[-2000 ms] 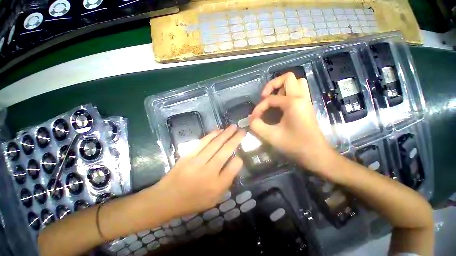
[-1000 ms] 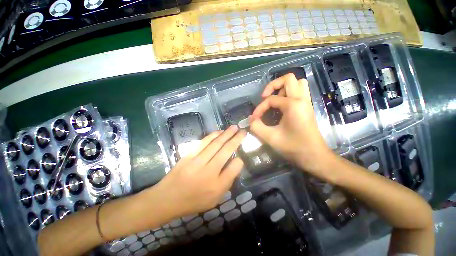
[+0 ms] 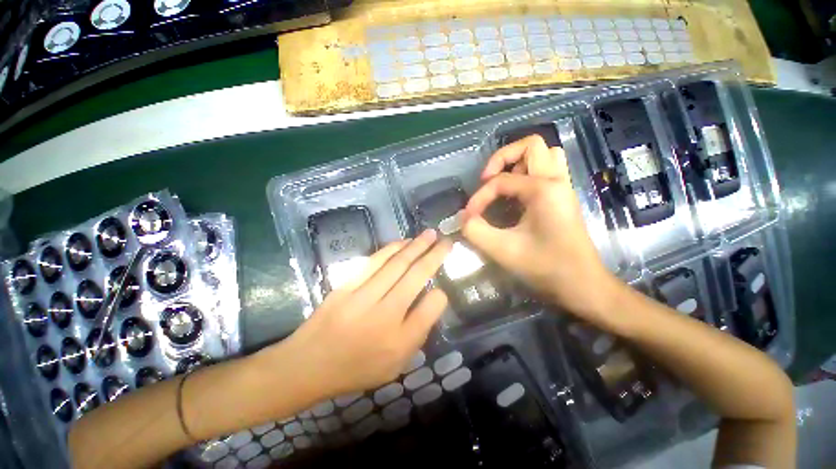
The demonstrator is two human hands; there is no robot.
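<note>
A black phone housing [image 3: 442, 203] lies back side up in the back row of the clear blister tray [image 3: 344, 172], second pocket from the left. My right hand [image 3: 536, 224] pinches a small pale oval adhesive pad [image 3: 451, 223] between thumb and forefinger at the housing's upper back. My left hand [image 3: 376, 316] lies palm down, fingers extended, with fingertips on the housing beside the pad. Whether the pad touches the housing cannot be told. The sheet of oval pads [image 3: 390, 394] lies partly under my left forearm.
A parts tray with round dark discs [image 3: 112, 234] and tweezers [image 3: 117, 295] lies at left. A yellow board [image 3: 321, 69] with another oval sheet [image 3: 532, 46] lies behind. A dark tray [image 3: 229, 26] is at rear left. More phone housings [image 3: 634, 160] fill other pockets.
Almost nothing has moved. My right fingertips and the pad have shifted very slightly to the right; my left hand stays in place.
</note>
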